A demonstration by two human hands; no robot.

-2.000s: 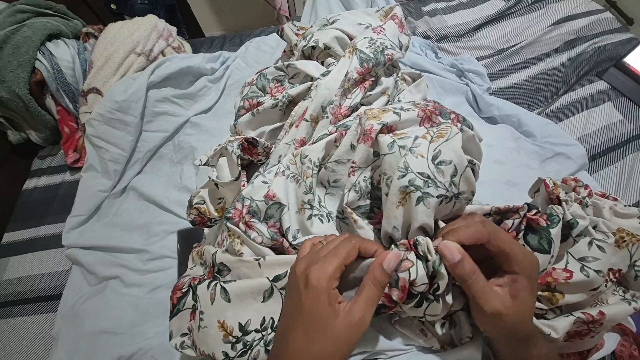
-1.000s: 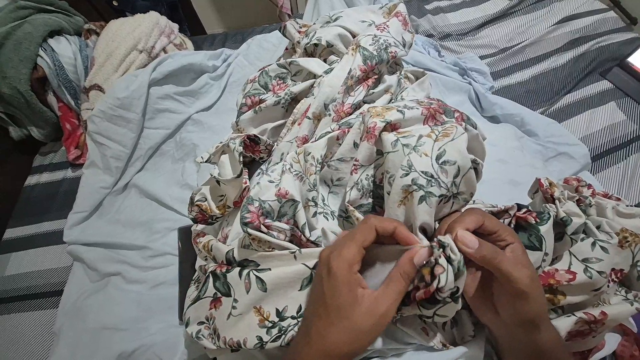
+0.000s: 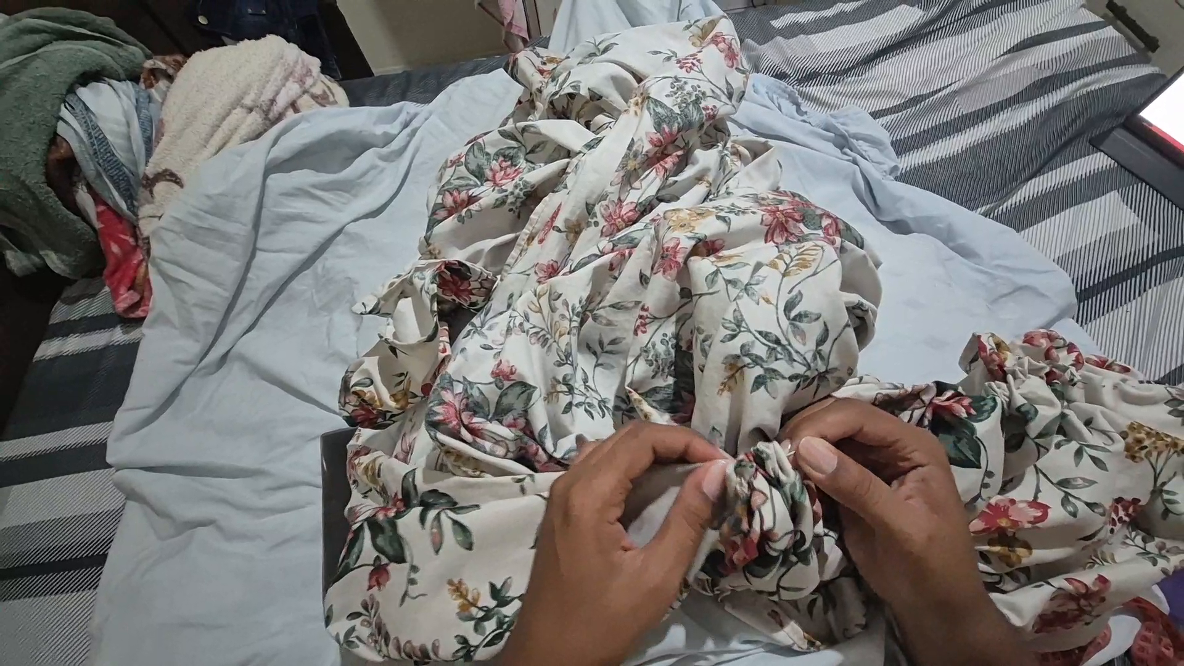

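Observation:
A large cream fabric with a red, green and gold floral print [image 3: 601, 324] lies heaped and creased across the middle of the view. Near its lower part, my left hand [image 3: 629, 527] pinches a gathered edge of it between thumb and index finger. Just to the right, my right hand [image 3: 888, 499] grips the same bunched part, its thumb and bent index finger at the edge. A small ruffled bundle of the floral fabric [image 3: 772, 518] stands up between the two hands. Whether anything small is held between the fingertips cannot be told.
A light blue sheet [image 3: 231, 370] lies under the fabric on a bed with a grey striped cover [image 3: 55, 462]. Green and cream towels [image 3: 227, 102] are piled at the upper left. A dark flat object [image 3: 335, 499] shows partly beneath the fabric. A dark-edged bright object [image 3: 1152, 139] is at the right edge.
Both hands moved slightly up between the first and second frames and have since stayed on the gathered fabric. The bunched part between them has turned a little.

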